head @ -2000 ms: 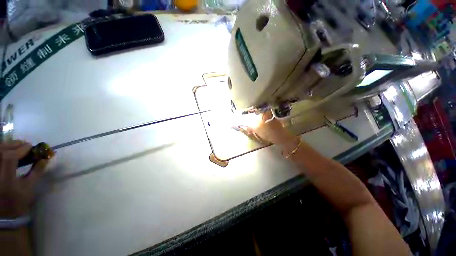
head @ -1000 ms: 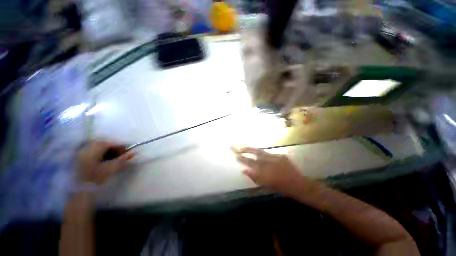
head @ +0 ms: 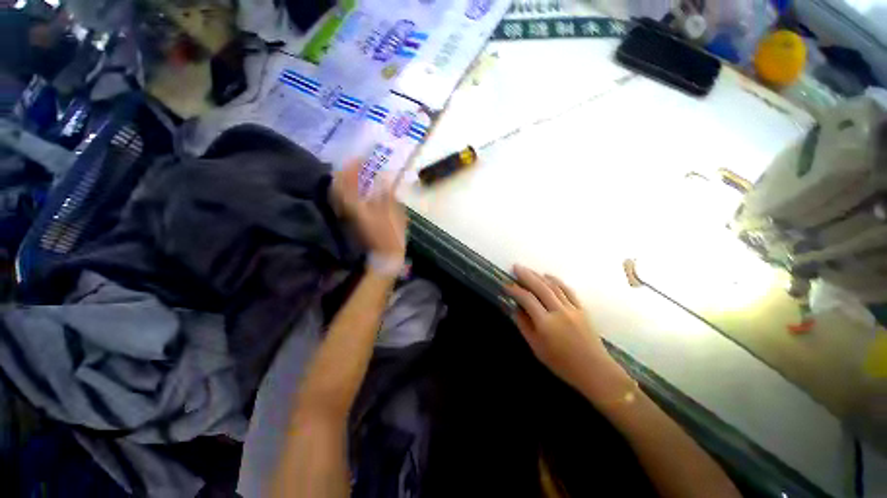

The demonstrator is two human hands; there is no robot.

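Observation:
The screwdriver [head: 447, 165] lies on the white machine table [head: 554, 214], its black-and-yellow handle near the left end and its shaft pointing up and right toward the phone. My left hand [head: 370, 209] is slightly blurred, over the table's left end beside the dark garment pile [head: 243, 204]; its fingers point up, and whether they touch the cloth is unclear. My right hand [head: 549, 311] rests on the table's front edge with fingers apart and nothing in it. The sewing machine head [head: 827, 185] stands at the right with its lamp lit.
A black phone [head: 668, 56] lies at the table's back, near an orange round object [head: 780, 57]. Printed white packaging [head: 389, 58] covers the table's left end. A dark blue slatted basket [head: 83, 185] stands at far left. Grey cloth [head: 117, 360] hangs at lower left.
The view has swung left. My left hand has let go of the screwdriver and moved to the garment pile. My right hand has moved from near the needle area to the table's front edge.

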